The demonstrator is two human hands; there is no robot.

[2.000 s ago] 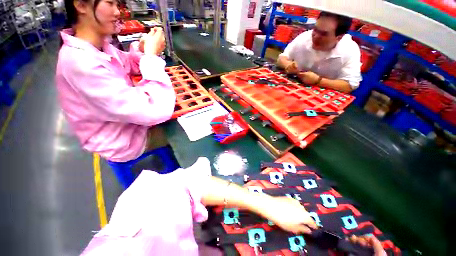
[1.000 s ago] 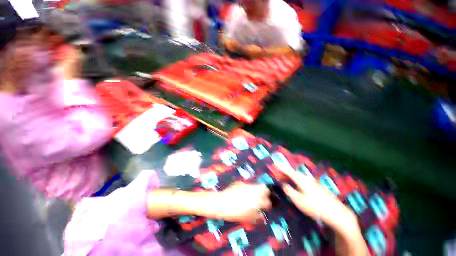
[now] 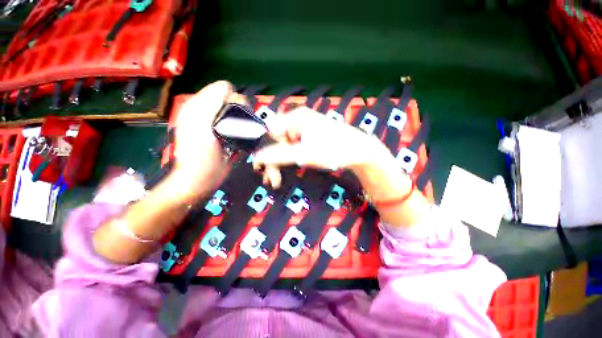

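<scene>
My left hand (image 3: 201, 132) holds a smartwatch (image 3: 240, 127) above the tray, its glossy dark face catching a white reflection. My right hand (image 3: 307, 142) is at the watch's right side, thumb and fingers bent around its edge; whether it grips the watch is unclear from blur. Under both hands lies a red tray (image 3: 422, 125) with rows of watches on black straps laid slantwise. Their backs show white to pale-blue square films (image 3: 294, 242) with dark round centres. My hands hide part of the middle and upper left rows.
Stacked red trays (image 3: 99, 39) stand at upper left. A red parts box (image 3: 79, 148) sits on a paper form (image 3: 33, 198) at left, near a crumpled whitish heap (image 3: 122, 189). At right are loose white paper (image 3: 472, 198) and white sheets with a dark edge (image 3: 538, 175).
The view has swung to face the tray squarely. My hands have come up from low over the tray, and a watch now shows raised in my left hand.
</scene>
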